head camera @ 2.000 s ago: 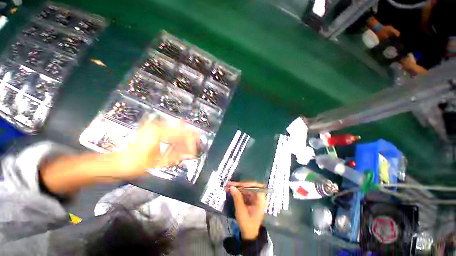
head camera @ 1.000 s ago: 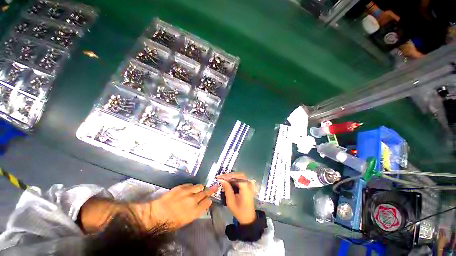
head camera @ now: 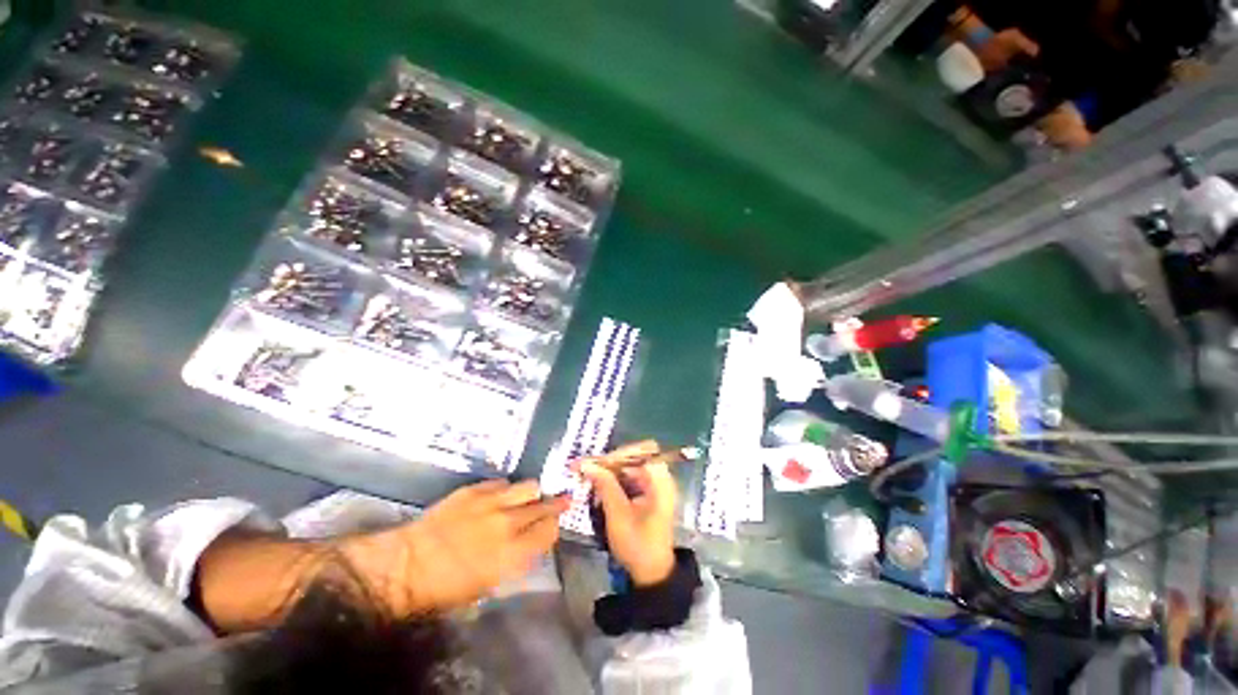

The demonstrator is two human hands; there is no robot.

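My right hand [head camera: 641,509] holds thin tweezers [head camera: 652,459] pen-like over the near end of a white strip with dark blue rows [head camera: 600,394]. My left hand [head camera: 475,546] is beside it, fingertips pinched close to the tweezers' tip; whatever is between them is too small to make out. A clear blister tray [head camera: 432,258] lies ahead and left, its square pockets holding heaps of small dark and coppery components. The near row of pockets is bright with glare and holds few parts.
A second tray [head camera: 102,102] lies far left. Right of the strip are spare white strips [head camera: 733,435], a white tissue [head camera: 778,326], a red syringe [head camera: 889,333], a white-green bottle [head camera: 815,455], a blue box [head camera: 980,373] and a black fan [head camera: 1021,557]. A metal bar and another person's hands [head camera: 998,48] are beyond.
My left hand has come from over the tray to the strip, beside my right hand. Since a second ago both hands stay together there, and the view has shifted slightly.
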